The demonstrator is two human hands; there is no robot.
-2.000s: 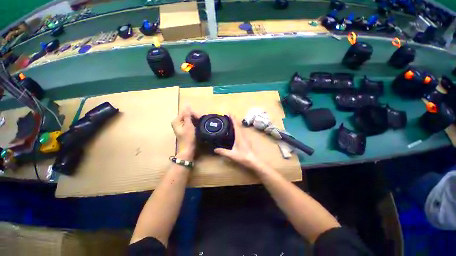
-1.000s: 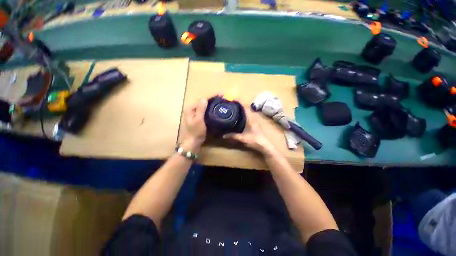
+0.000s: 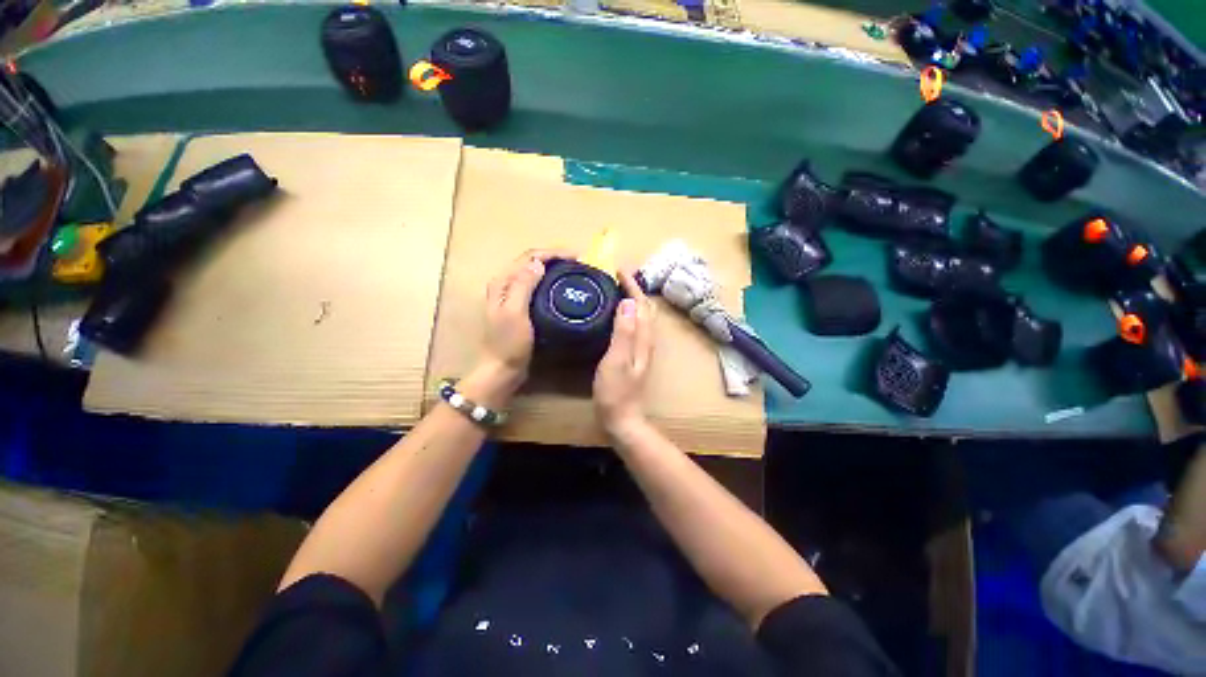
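A black rounded speaker [image 3: 573, 307] stands on the cardboard mat [image 3: 509, 199], its round end with a pale logo facing up. A yellow-orange strap [image 3: 603, 249] sticks out behind it. My left hand [image 3: 511, 312] holds its left side and my right hand [image 3: 624, 360] holds its right side. The speaker's underside is hidden. The mallet [image 3: 767, 360], with its whitish cloth wrapping [image 3: 685, 280], lies to the right of the speaker, its dark handle pointing towards the front right.
Loose black grille shells [image 3: 910, 372] lie on the green surface at right, and more [image 3: 189, 217] on the left cardboard. Speakers with orange straps [image 3: 472, 79] stand along the green belt [image 3: 701, 99]. A yellow-green fixture [image 3: 82, 251] is at far left. A person's sleeve [image 3: 1124, 582] shows at lower right.
Both hands still hold the speaker. My right hand has shifted to lie more upright along its side. The yellow-orange strap now shows clearly behind it. The camera view has tilted and shifted.
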